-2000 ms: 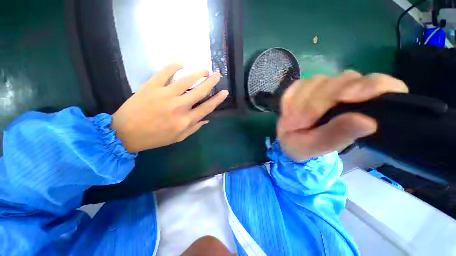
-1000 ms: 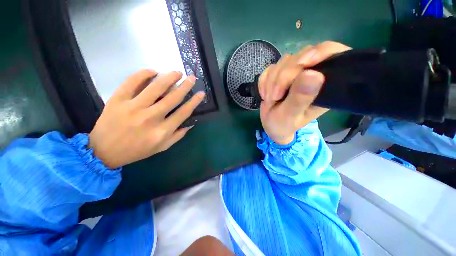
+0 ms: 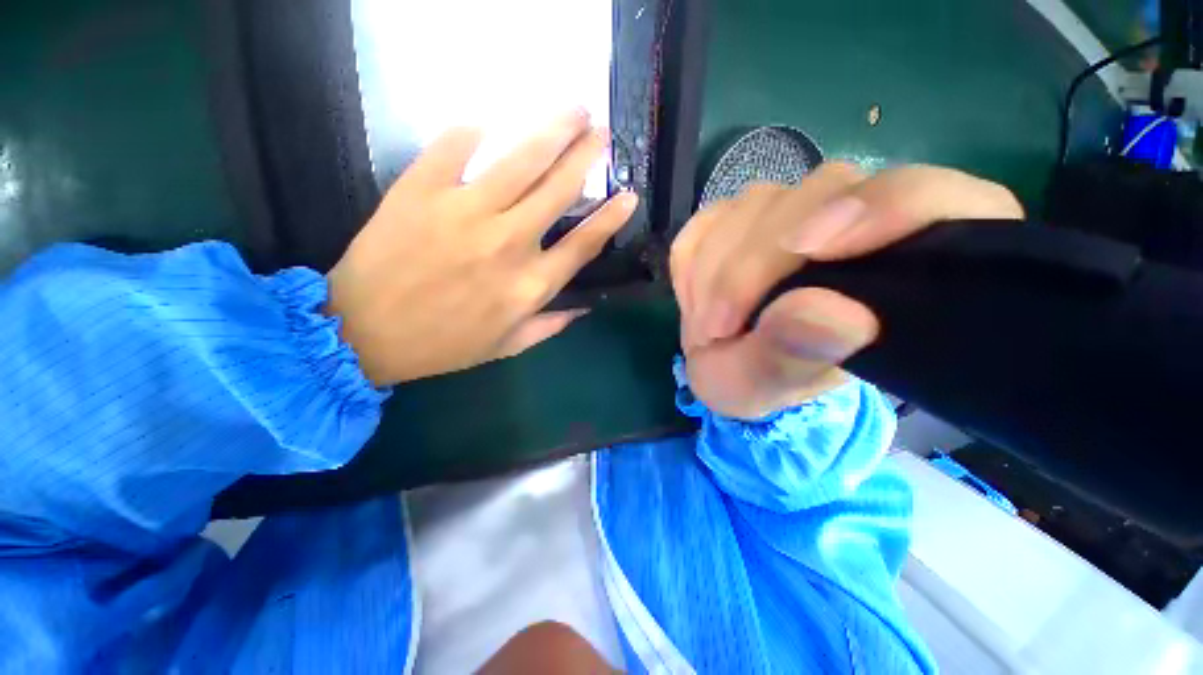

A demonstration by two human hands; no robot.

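The black-framed unit (image 3: 297,132) lies on the bench in front of me, with a bright, glare-lit silver plate (image 3: 435,66) inside. My left hand (image 3: 462,257) rests spread over the plate's near right corner, fingertips at the dark edge strip (image 3: 633,106). My right hand (image 3: 778,284) grips the thick black electric screwdriver (image 3: 1016,310), which points left toward the unit's near right corner. Its tip is hidden by my fingers. The round grey mesh screw dish (image 3: 765,161) sits right of the unit, partly covered by my right hand.
The dark green bench mat (image 3: 924,119) surrounds the unit and dish. A black cable (image 3: 1075,99) curves at the far right edge, near a blue object (image 3: 1150,137). A white surface (image 3: 1029,567) lies at the lower right, beyond my sleeve.
My right hand with the screwdriver has moved from over the screw dish to between the dish and the unit's near corner. The whole view has shifted. My left hand stays on the unit.
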